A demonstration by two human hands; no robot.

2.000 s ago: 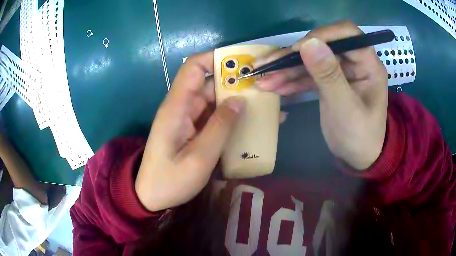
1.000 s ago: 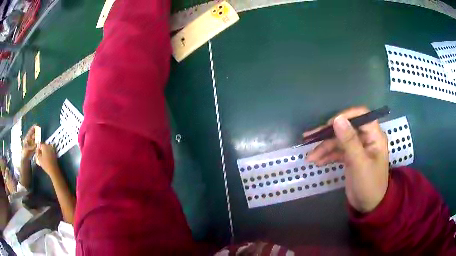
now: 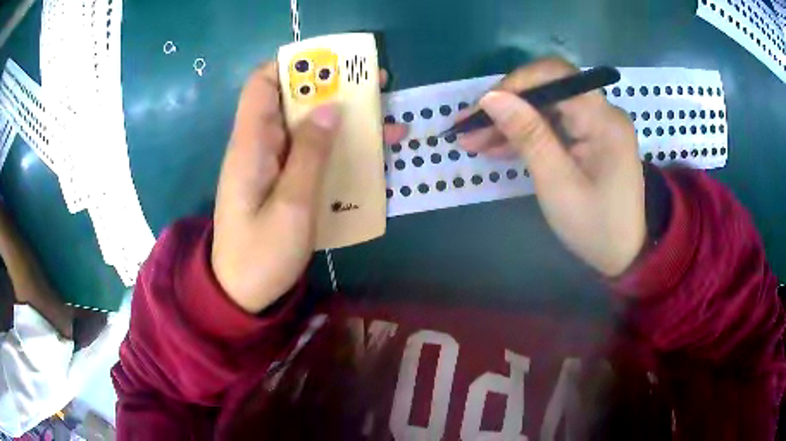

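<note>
My left hand point(image 3: 267, 189) holds a cream phone back cover point(image 3: 352, 164), its thumb just below the orange camera decoration panel point(image 3: 312, 76). The panel shows dark ringed lens holes. A small dark logo is near the cover's lower end. My right hand point(image 3: 569, 155) holds black tweezers point(image 3: 552, 93), their tip pointing left over the rows of dark dots on the white sticker sheet point(image 3: 681, 129). Whether the tip touches a dot cannot be told. The sheet lies flat, partly hidden by the cover and my right hand.
Spare dotted sticker sheets point(image 3: 86, 112) overlap at the left. Another sheet point(image 3: 750, 30) is at the top right corner. Tiny pale rings point(image 3: 200, 65) lie on the green surface point(image 3: 198, 155). Another person's arm and white clothing point(image 3: 34, 362) show at the lower left.
One second ago my left arm reached forward near a cover at the far edge; now my left hand holds a cover close in. The tweezers have moved slightly left over the sheet.
</note>
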